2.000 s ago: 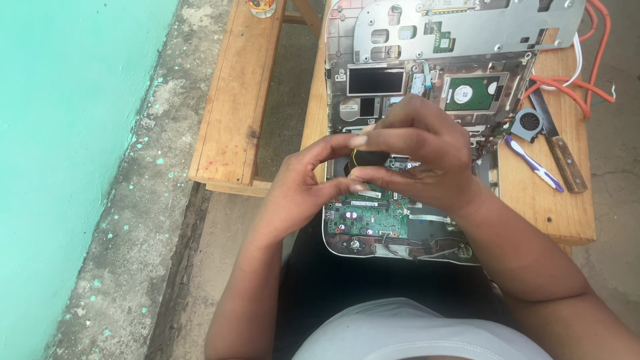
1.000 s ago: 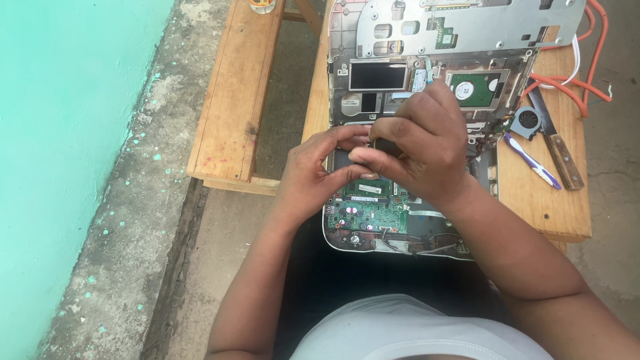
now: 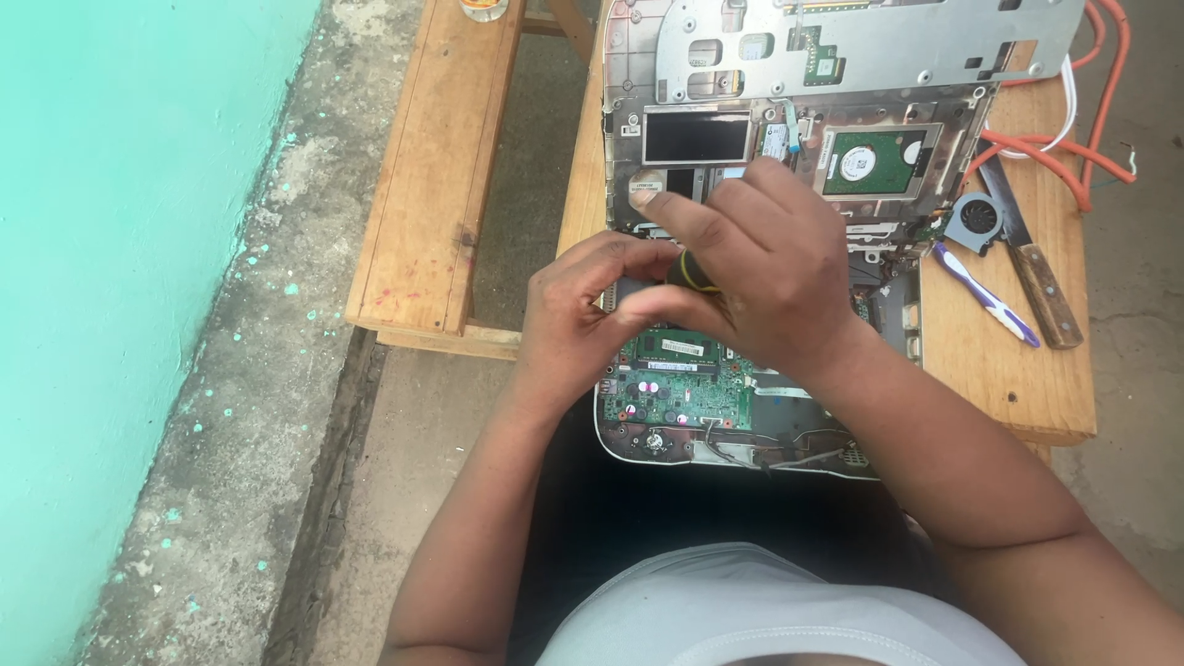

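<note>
An opened laptop lies before me, its green circuit board (image 3: 684,388) showing in the lower half and its metal-plated upper cover (image 3: 869,55) tilted up behind. My right hand (image 3: 768,268) grips a dark tool handle with yellow stripes (image 3: 692,274), probably a screwdriver, its index finger extended over it. The tool's tip is hidden. Close against it on the left is my left hand (image 3: 601,305), fingers curled around the spot under the handle; whether it holds anything cannot be seen. A green hard-drive board (image 3: 869,162) sits in the cover.
On the wooden table (image 3: 980,379), right of the laptop, lie a small cooling fan (image 3: 977,220), a white and purple toothbrush (image 3: 986,296), a wooden-handled knife (image 3: 1045,287) and orange cable (image 3: 1096,120). A wooden bench (image 3: 435,185) with a glass (image 3: 484,7) stands left, beside a turquoise wall (image 3: 120,231).
My right hand's fingers have shifted on the dark handle, and its index finger now stretches out to the left. My left hand remains close beside it.
</note>
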